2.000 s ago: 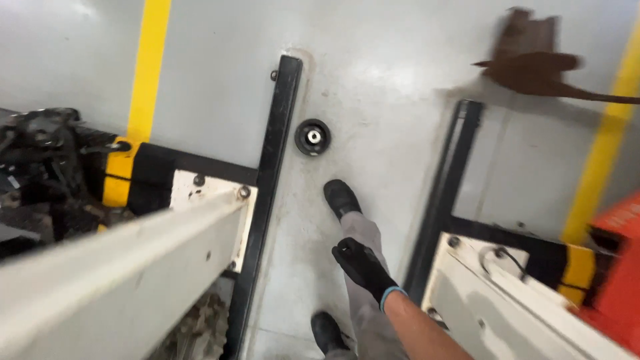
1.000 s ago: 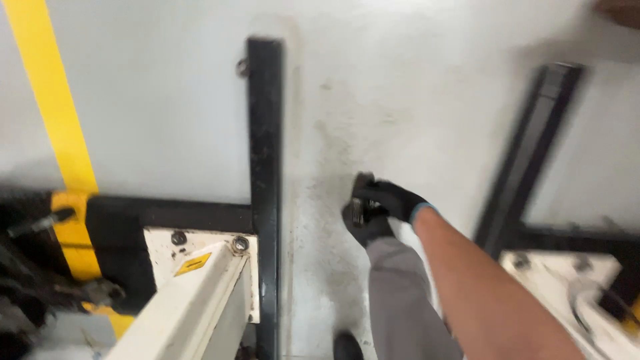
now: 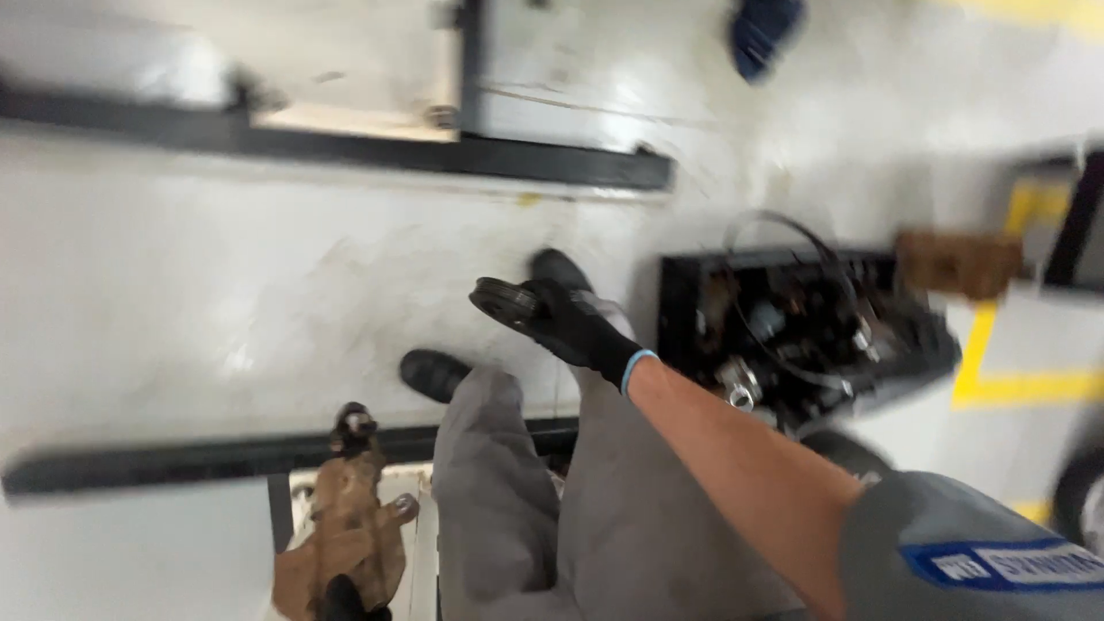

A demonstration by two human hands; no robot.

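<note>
My right hand (image 3: 578, 328), in a black glove with a light blue cuff, grips a black grooved pulley (image 3: 503, 300) by its edge. The pulley is tilted, off the floor, above and between my black shoes. At the bottom left, only the dark gloved fingers of my left hand (image 3: 345, 599) show, against a rusty brown metal part (image 3: 349, 526). That part has a dark round fitting at its upper end and overlaps a black floor beam. The rest of my left hand is out of the frame.
A black bin (image 3: 677, 315) full of metal parts and hoses stands to the right, a rusty brown block (image 3: 957, 263) by its far end. Black stand beams (image 3: 561, 164) lie ahead and beside (image 3: 172, 461) my legs. A dark blue object (image 3: 763, 34) is at the top.
The pulley, on the floor two seconds ago, is now up in my right hand. The view has turned strongly, bringing in the bin, the rusty part and my left fingers.
</note>
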